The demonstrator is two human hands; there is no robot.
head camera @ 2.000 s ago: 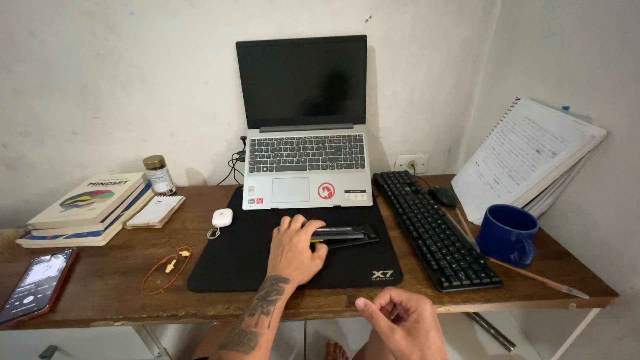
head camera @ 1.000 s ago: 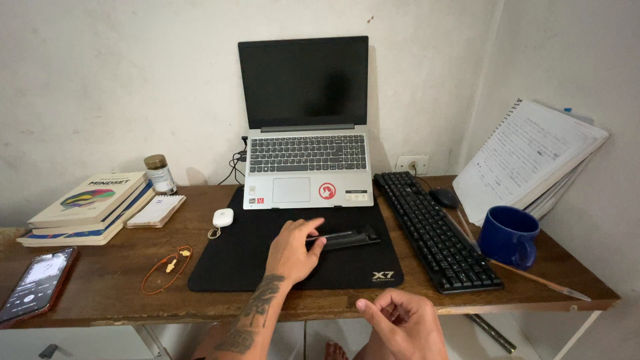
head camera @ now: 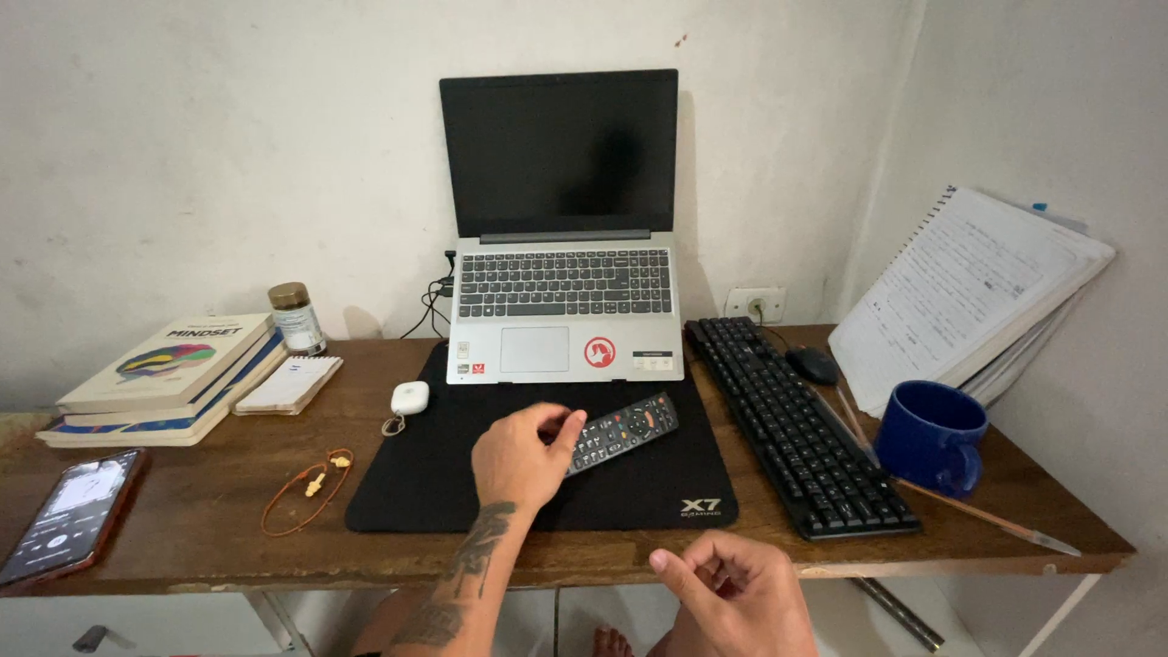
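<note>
My left hand (head camera: 525, 452), on a tattooed forearm, is at the left end of a black remote control (head camera: 630, 431), thumb and fingers closed around that end, which they partly hide. The remote lies slanted over the black mouse pad (head camera: 630, 502), its button side up and its right end toward the laptop. My right hand (head camera: 739, 593) is near the desk's front edge, palm turned inward, fingers loosely curled, thumb apart, holding nothing visible. Behind the remote, the open silver laptop (head camera: 520, 349) has a dark screen.
Right: a black keyboard (head camera: 803, 429), a mouse (head camera: 811, 365), a blue mug (head camera: 926, 438), a pen (head camera: 995, 520), a leaning spiral notebook (head camera: 958, 283). Left: stacked books (head camera: 173, 365), a jar (head camera: 297, 319), a notepad (head camera: 290, 383), a white case (head camera: 410, 398), corded earplugs (head camera: 315, 481), a phone (head camera: 78, 511).
The remote's buttons now face up, where a plain dark side showed a second ago. My left hand has shifted to its left end. My right hand has stayed about where it was.
</note>
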